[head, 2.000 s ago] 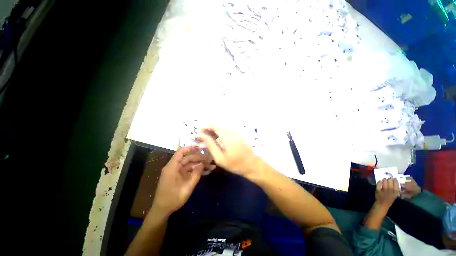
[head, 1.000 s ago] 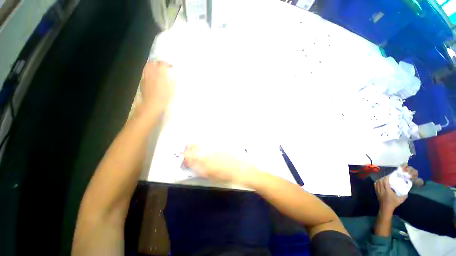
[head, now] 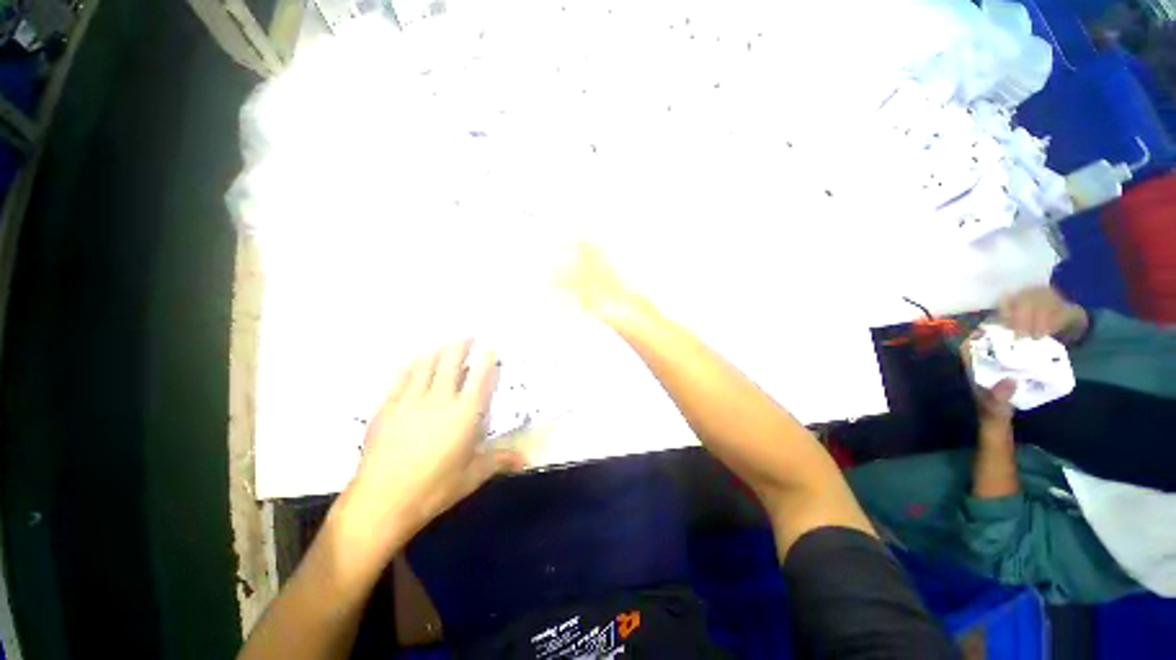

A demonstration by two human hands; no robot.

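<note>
The white table (head: 348, 284) is washed out by glare. My left hand (head: 432, 419) lies near the table's front edge at the left, fingers extended and pointing away from me. A pale piece with dark marks (head: 513, 410), perhaps a socket adapter, shows just right of its fingers; I cannot tell if the hand touches it. My right hand (head: 591, 277) reaches over the middle of the table and is almost lost in the glare, so its fingers and anything in them cannot be made out.
A dark green conveyor belt (head: 123, 322) with a worn cream edge runs along the left. White parts (head: 974, 161) are heaped at the right with clear plastic and a squeeze bottle (head: 1096, 183). A neighbouring worker's hands hold a white piece (head: 1021, 366). Red-orange item (head: 931, 333) lies nearby.
My left hand has come back from the table's far left to the front edge. My right hand has moved from the front edge out over the middle. The view has shifted.
</note>
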